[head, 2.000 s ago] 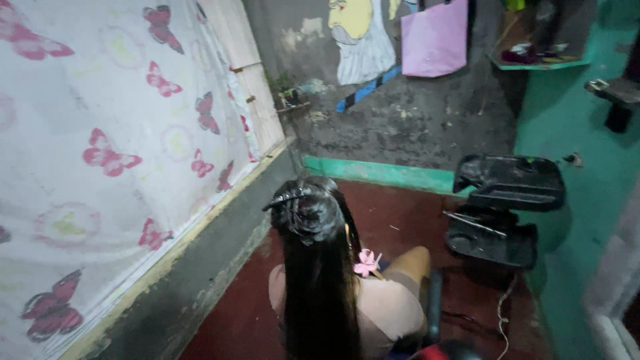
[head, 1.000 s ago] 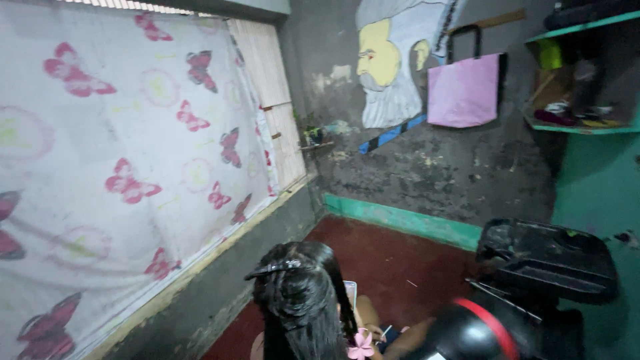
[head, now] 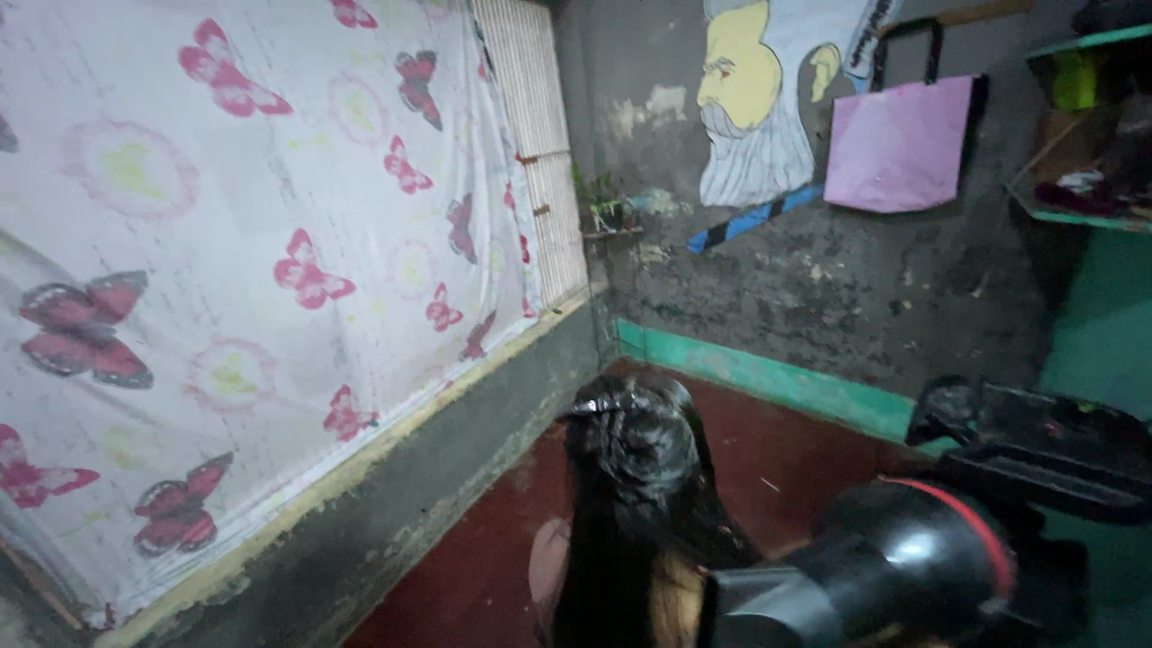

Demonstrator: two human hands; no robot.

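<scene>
A black hair dryer with a red ring point(head: 909, 549) reaches in from the lower right, its flat nozzle point(head: 765, 603) pointing left. Just left of that nozzle is the long dark hair point(head: 612, 540) of a seated person seen from behind; the upper part is twisted up and held by a shiny clip point(head: 589, 408). A bit of the person's shoulder point(head: 549, 558) shows at the left of the hair. Neither my left hand nor my right hand is in the frame, so what holds the dryer is hidden.
A black salon trolley point(head: 1062, 450) stands at the right, behind the dryer. A butterfly-print curtain point(head: 351, 225) covers the left side above a low concrete ledge point(head: 360, 522). A pink bag point(head: 900, 148) hangs on the far wall, beside a corner shelf point(head: 1089, 218). A small plant point(head: 607, 211) sits in the corner.
The hair dryer, not visible two seconds ago, came into view at the lower right and now has its nozzle beside the hair. The view has tilted up.
</scene>
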